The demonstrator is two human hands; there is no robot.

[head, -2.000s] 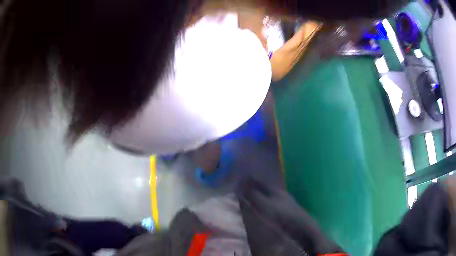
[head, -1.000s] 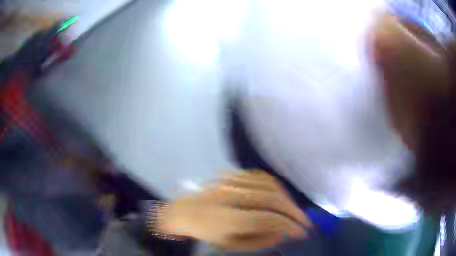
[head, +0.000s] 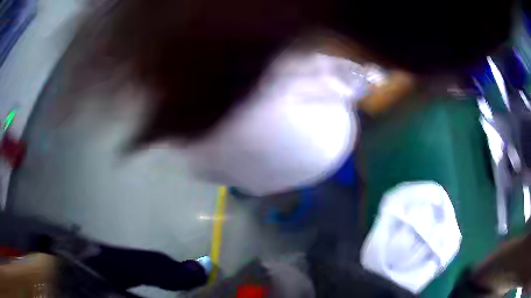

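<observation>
A white cloth cap [head: 413,233] lies as a crumpled mound on the green bench [head: 407,145]. My right hand [head: 509,262] seems to be the blurred brownish shape at the lower right edge, with a dark sleeve beside it; its fingers cannot be made out. My left hand [head: 26,276] seems to be the tan shape cut off by the lower left corner; its fingers and anything in it are hidden. Neither hand visibly touches the cap.
A large white rounded shape [head: 291,134], seemingly a person's clothing, is close in the middle under a dark blurred mass. A person's hand [head: 387,90] is at the bench's far part. Grey metal parts [head: 515,139] are at right. A yellow line [head: 218,233] crosses the floor.
The view has swung back from a close, blurred look at white fabric and a hand with a wristband. The white cap now shows on the bench, where two seconds ago it did not.
</observation>
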